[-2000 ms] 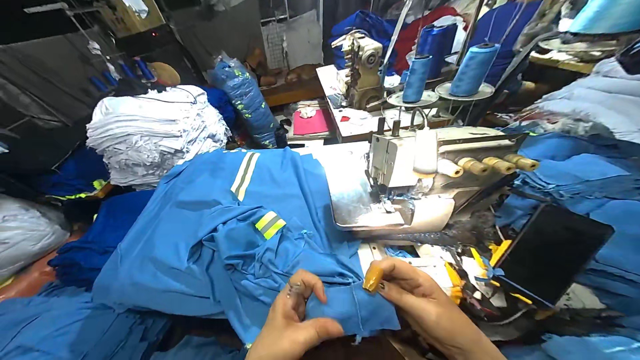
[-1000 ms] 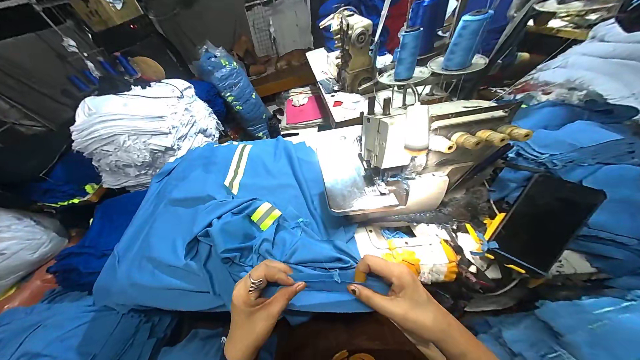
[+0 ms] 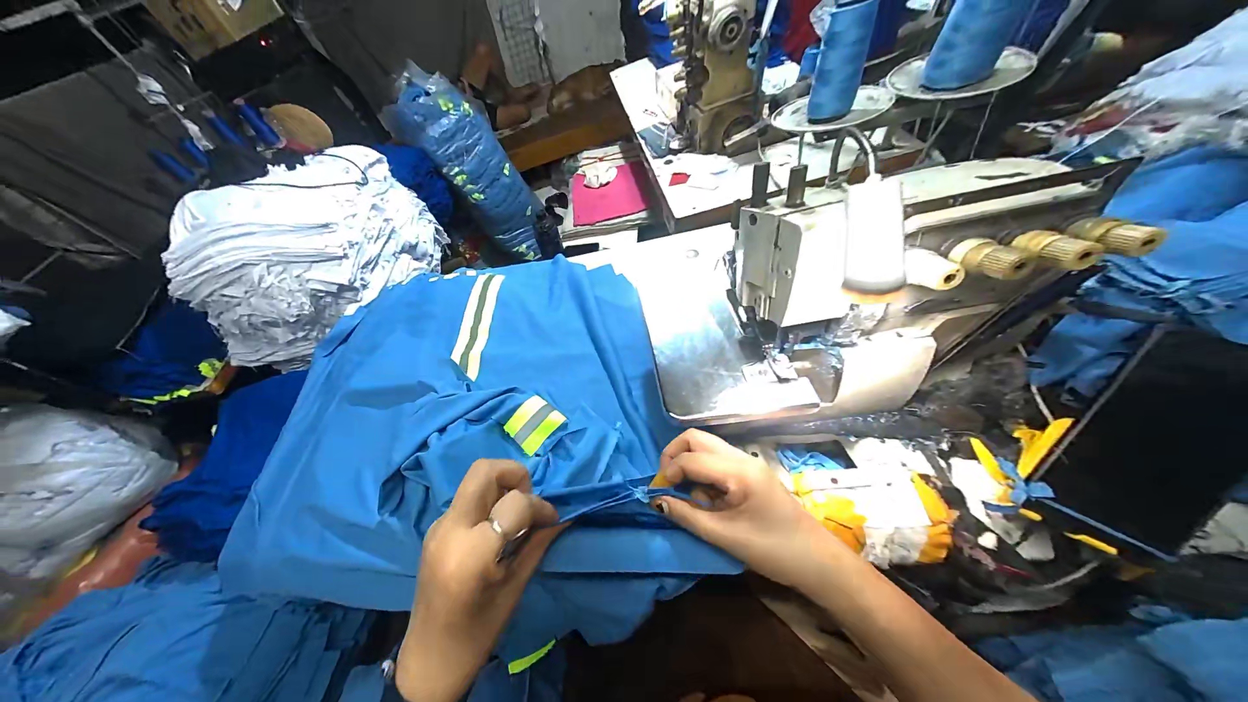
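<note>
A blue fabric garment [image 3: 390, 487] with a grey and cream reflective stripe and a yellow-green and grey patch of tape lies spread at the centre. My left hand [image 3: 487, 556], a ring on one finger, pinches a folded edge of it near the front. Just to the right, my right hand [image 3: 731, 497] grips the same edge, with something yellowish at its fingertips. Between the hands the edge is stretched, and loose threads show by the right fingers. Beyond my right hand stands an industrial sewing machine [image 3: 809, 263] with its metal plate lit; the needle area is hard to make out.
A stack of white fabric [image 3: 302, 244] rises at the left, beside a plastic-wrapped blue bundle [image 3: 468, 156]. Blue thread cones [image 3: 843, 58] stand behind the machine. At right are a dark flat panel [image 3: 1170, 439] and piled blue cloth [image 3: 1189, 244]. Another sewing machine [image 3: 721, 78] is farther back.
Both hands have shifted along the garment's front edge and now hold it drawn together between them. The garment edge near the right hand was hanging lower two seconds ago.
</note>
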